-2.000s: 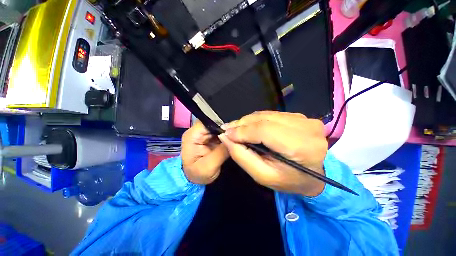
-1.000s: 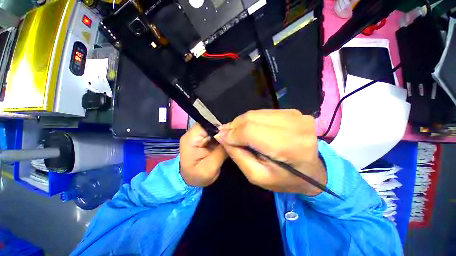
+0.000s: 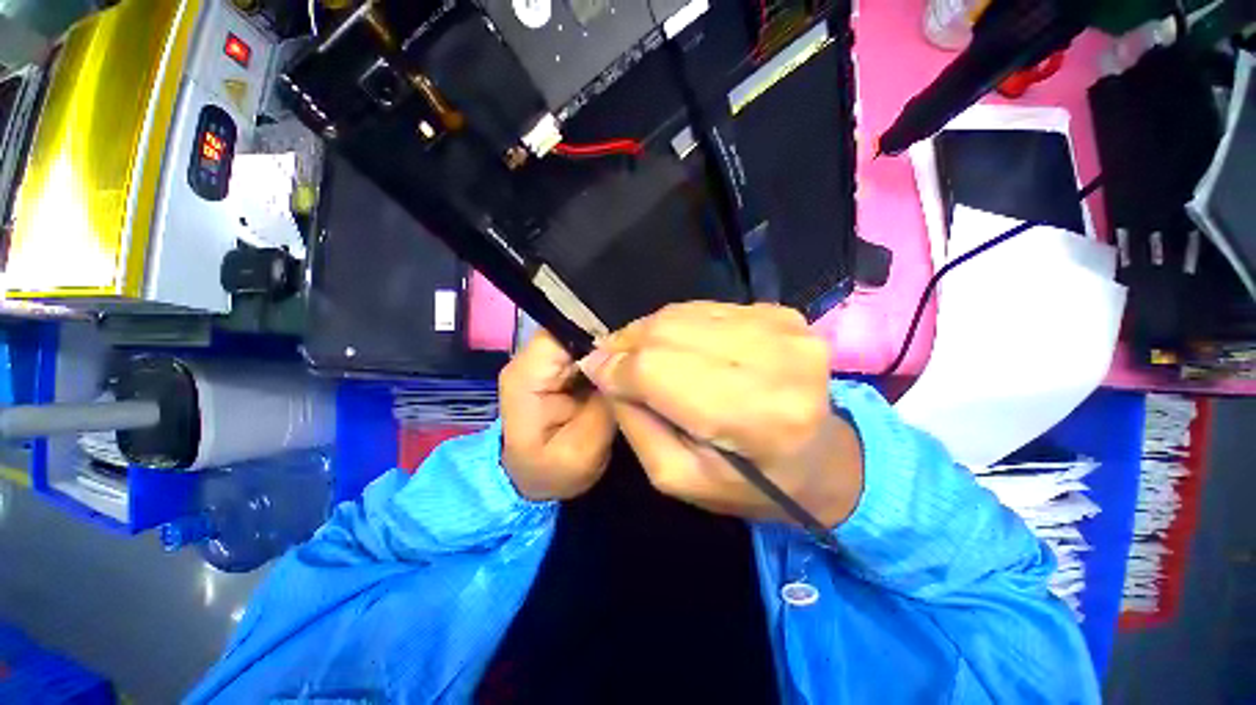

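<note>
An opened tablet (image 3: 620,234) with black battery blocks, a silver shield plate and a short red wire lies tilted in front of me. My left hand (image 3: 555,424) grips its near corner. My right hand (image 3: 723,400) holds thin dark tweezers (image 3: 771,492), their rear end pointing down to the right; the tips are hidden by my fingers. The fingertips of both hands meet at the tablet's edge, at the lower end of a pale side strip (image 3: 566,302). I cannot tell whether the fingertips touch the strip.
A closed black tablet (image 3: 379,269) lies left, beside a yellow-topped machine (image 3: 103,152) with red digits. A black-handled tool (image 3: 985,69), a dark cord and curved white paper (image 3: 1026,331) lie right on the pink mat (image 3: 895,207). Blue bins with white slips stand at the near edge.
The tablet's right side has swung left and shows more mat beside it. My right hand has shifted slightly left with the tweezers, whose rear end now points down more steeply. My left hand stays at the corner.
</note>
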